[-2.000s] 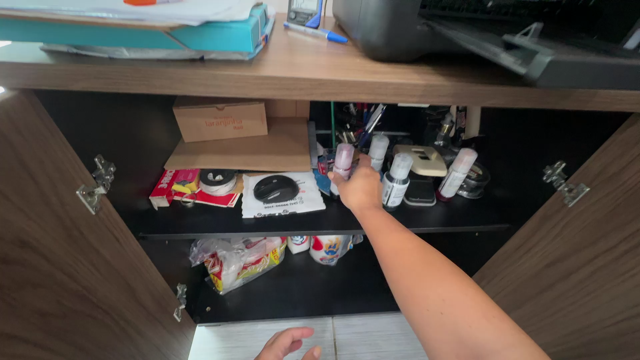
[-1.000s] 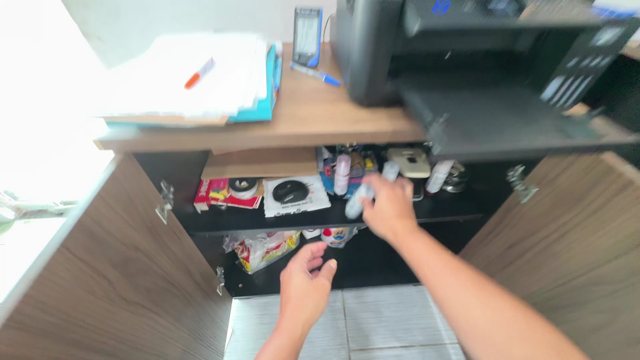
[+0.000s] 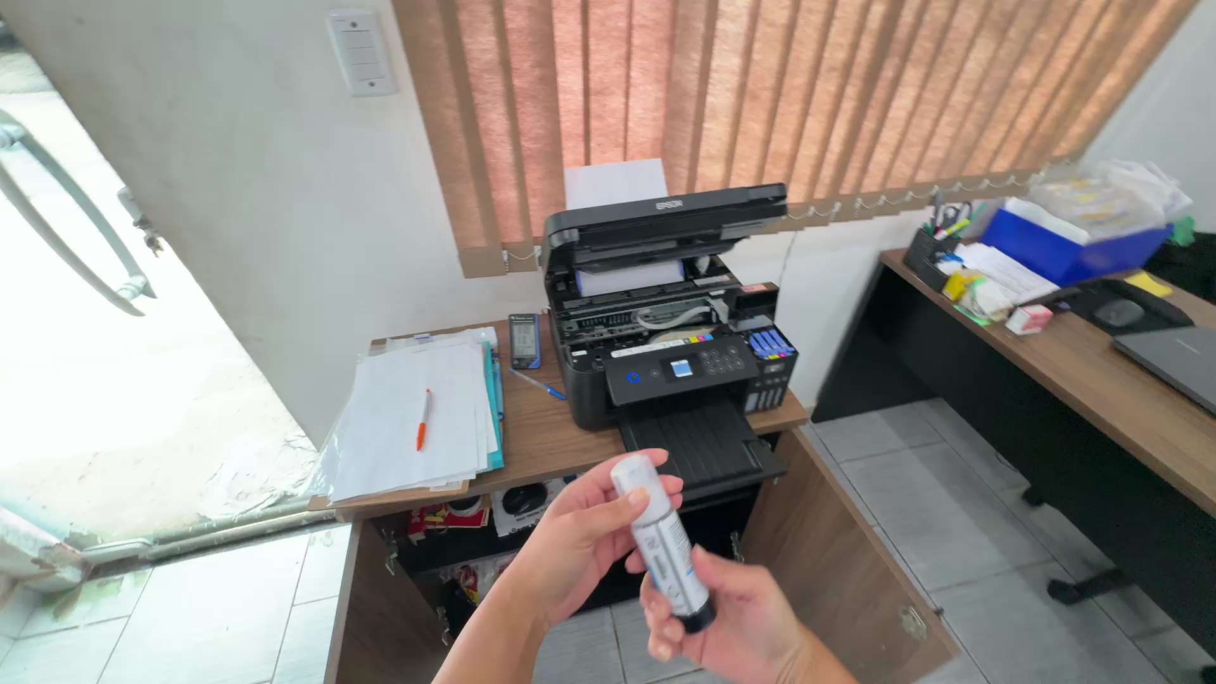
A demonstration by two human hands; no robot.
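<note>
A small labelled bottle with a translucent white cap [image 3: 664, 546] is tilted between both hands, its dark base low and to the right. Around the cap are the fingers of my left hand [image 3: 589, 532]. My right hand [image 3: 727, 608] grips the lower body of the bottle. Behind and above the hands stands a black Epson ink tank printer [image 3: 674, 370], its scanner lid raised, its inside showing, its ink tank cover up and its output tray [image 3: 698, 437] pulled out.
Papers [image 3: 408, 408] with an orange pen [image 3: 423, 420] lie left of the printer, near a blue pen [image 3: 539, 384] and a digital meter [image 3: 524, 342]. Below, the cabinet door [image 3: 845, 560] stands open. Right, a desk [image 3: 1073, 356] holds a blue box [image 3: 1073, 247] and a laptop [image 3: 1178, 361].
My right hand has taken the bottle out of the cabinet, and my left hand has come up to its cap. The view has swung up to the printer and window.
</note>
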